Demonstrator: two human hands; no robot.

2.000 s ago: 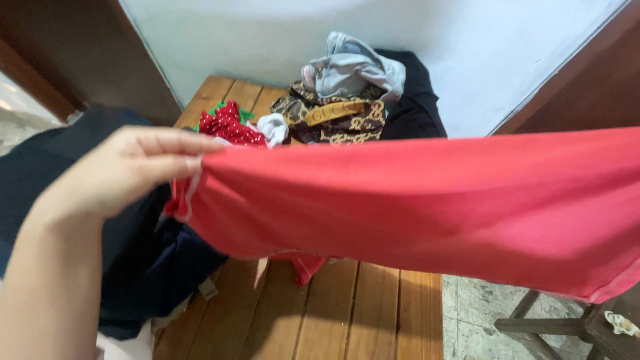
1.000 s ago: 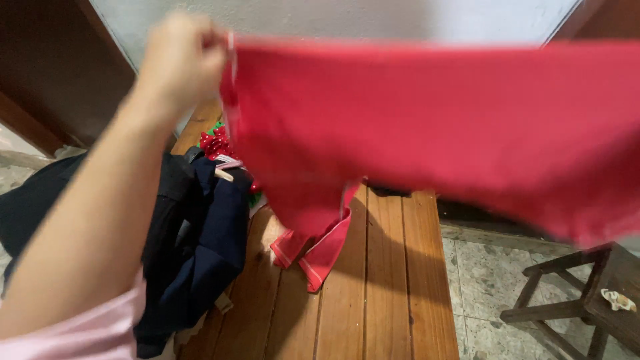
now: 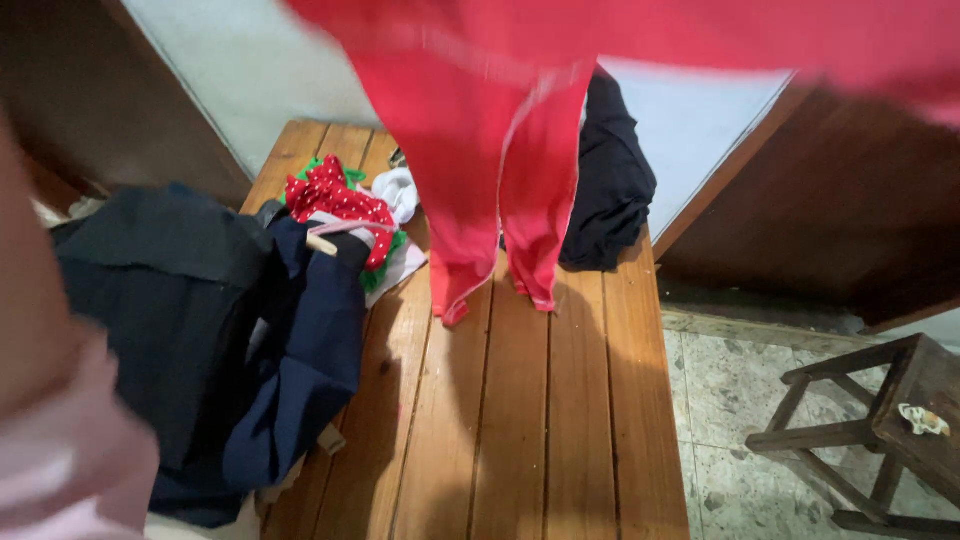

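Note:
A red garment (image 3: 480, 142) with pale seams and two narrow legs or sleeves hangs across the top of the view, its lower ends just over or on the slatted wooden table (image 3: 517, 450). My left forearm and a pink sleeve show blurred along the left edge; my left hand itself is beyond the frame. No part of my right hand is visible. Behind the red garment, a black garment (image 3: 611, 180) lies at the table's far right. Red polka-dot cloth with green trim (image 3: 337, 195) and a white cloth (image 3: 397, 191) rest at the far left.
Dark and navy clothes (image 3: 300, 360) are heaped over the table's left side. A dark wooden stool (image 3: 907, 390) with a small pale item on it stands on the tiled floor at right. A pale wall (image 3: 217, 82) rises behind the table.
My left hand, seen gripping the red garment's edge earlier, has gone out of view. The garment is raised, and its two narrow parts now hang down in the middle.

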